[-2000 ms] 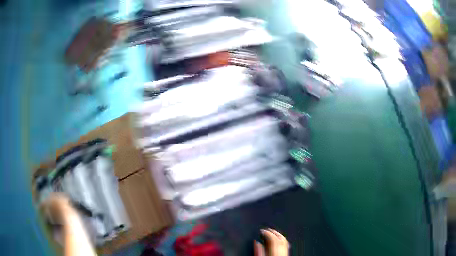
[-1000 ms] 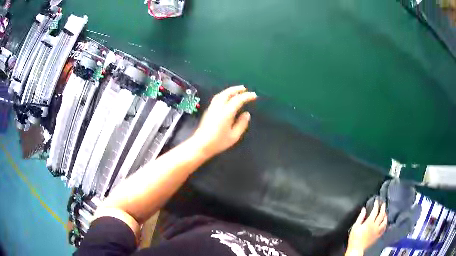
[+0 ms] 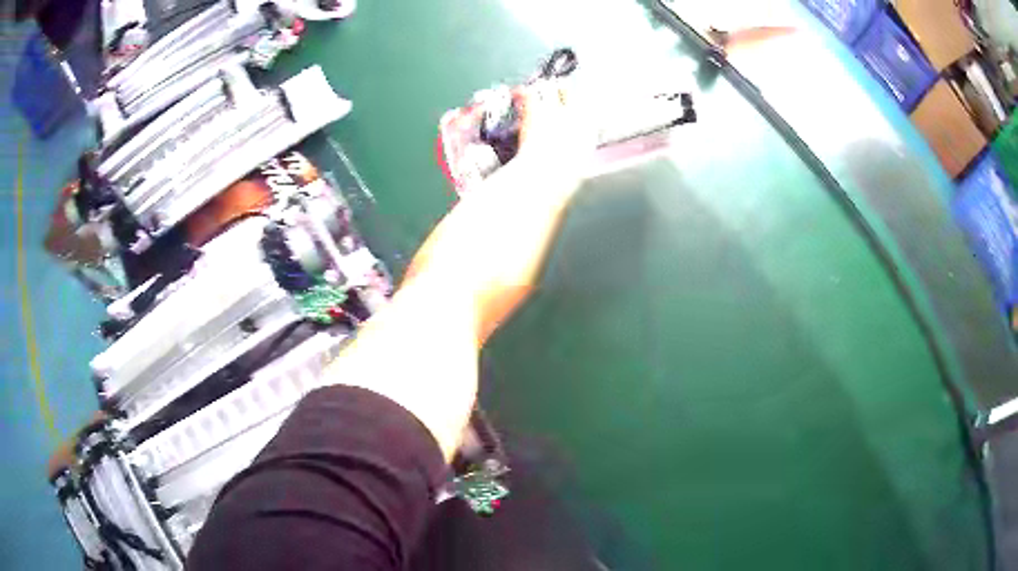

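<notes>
A partly assembled unit (image 3: 639, 129) lies on the green conveyor belt, its body pointing right to a black end. Its round, red-edged end part (image 3: 455, 147) and a black cable loop (image 3: 558, 63) show around my hand. My left hand (image 3: 536, 139) reaches from the lower left over this unit's near end and overlaps it. Glare and blur hide my fingers, so a grip cannot be told. My right hand is out of the picture.
Several white units (image 3: 195, 301) with green circuit boards (image 3: 322, 303) lie stacked along the left. The green belt (image 3: 692, 368) curves past a dark rail (image 3: 832, 184). Blue crates (image 3: 899, 67) and brown cartons (image 3: 944, 125) stand beyond it. Blue floor with a yellow line lies at far left.
My left arm has stretched forward from the dark mat's edge to the unit on the belt. My right hand has left the picture. The view has turned.
</notes>
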